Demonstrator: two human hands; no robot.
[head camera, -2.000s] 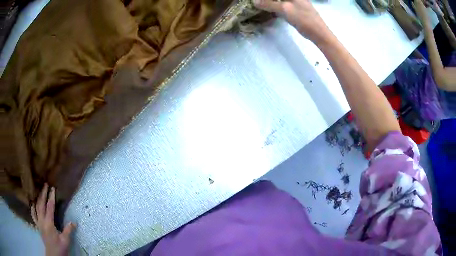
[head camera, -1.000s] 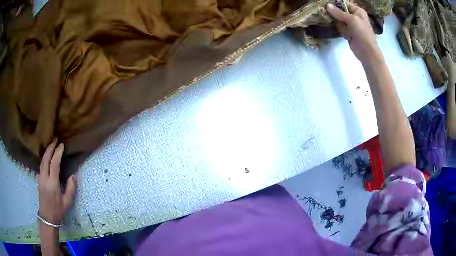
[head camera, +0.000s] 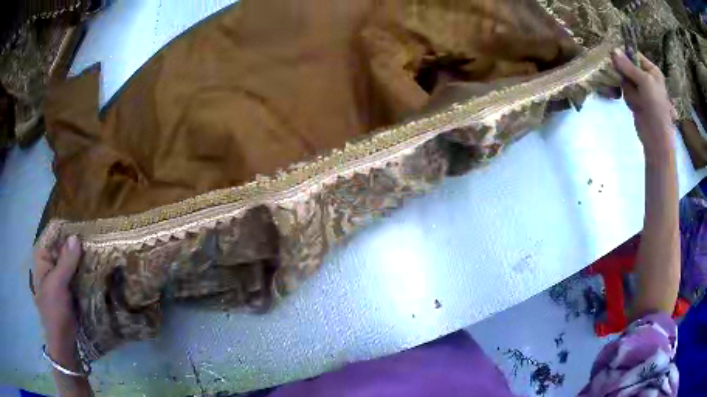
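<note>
A garment lies across the table with its rust-brown lining up. Its gold lace trim runs as a long strip between my hands. Paisley fabric hangs on the near side of the trim. My left hand, with a white bangle, pinches the trim's left end. My right hand holds its right end at the upper right. Dark thin tips, possibly thread snips, show at the right fingers; they are blurred.
The pale table has a curved near edge and a few dark clippings. Garment piles lie at the far left and far right. A red stool and thread clippings are on the floor at the lower right.
The garment's edge has been turned so the lace and paisley side show. Both hands now grip the strip's ends; my right hand has moved right. My left hand, earlier flat on the cloth, now pinches it.
</note>
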